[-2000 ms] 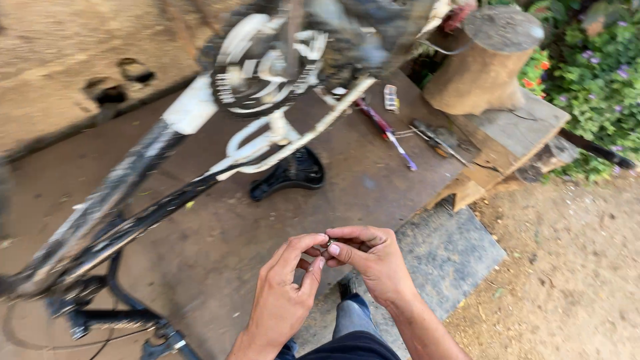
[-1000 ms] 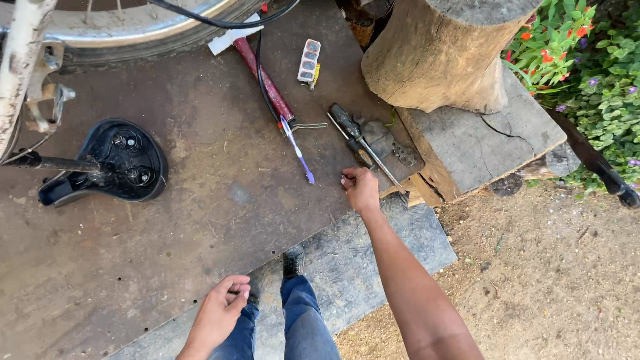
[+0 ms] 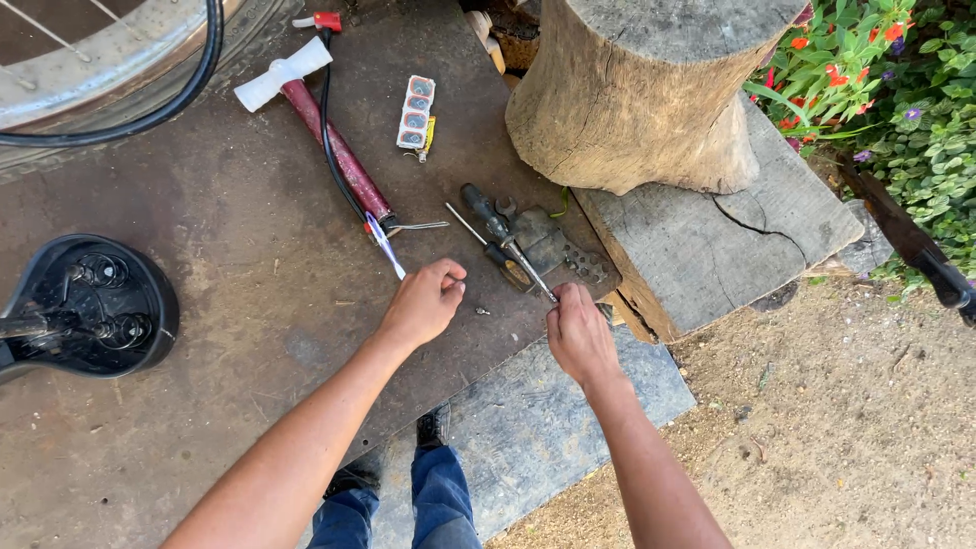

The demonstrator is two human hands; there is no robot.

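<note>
My right hand (image 3: 583,332) pinches the tip of the shaft of a large screwdriver (image 3: 499,221) with a dark handle, which points away from me. My left hand (image 3: 427,299) is curled above the brown board, near a toothbrush (image 3: 385,245); whether it holds something small is hidden. A small metal part (image 3: 482,311) lies between the hands. Beside the large screwdriver are a smaller screwdriver (image 3: 509,267) with a black and yellow handle, an open-end wrench (image 3: 505,207) and a flat metal multi-hole tool (image 3: 585,263). A red hand pump (image 3: 339,152) with a white handle lies farther left.
The brown board (image 3: 229,305) bears a bicycle saddle (image 3: 91,309) at left and a patch pack (image 3: 415,113) farther back. A bicycle wheel (image 3: 91,69) fills the top left. A tree stump (image 3: 640,99) stands on a wooden slab (image 3: 709,236) at right. Flowering plants (image 3: 907,114) grow beyond.
The right hand has moved from the board's edge onto the large screwdriver's shaft. The left hand has come forward over the board. Earlier, both hands were together at a small part. The view has shifted right.
</note>
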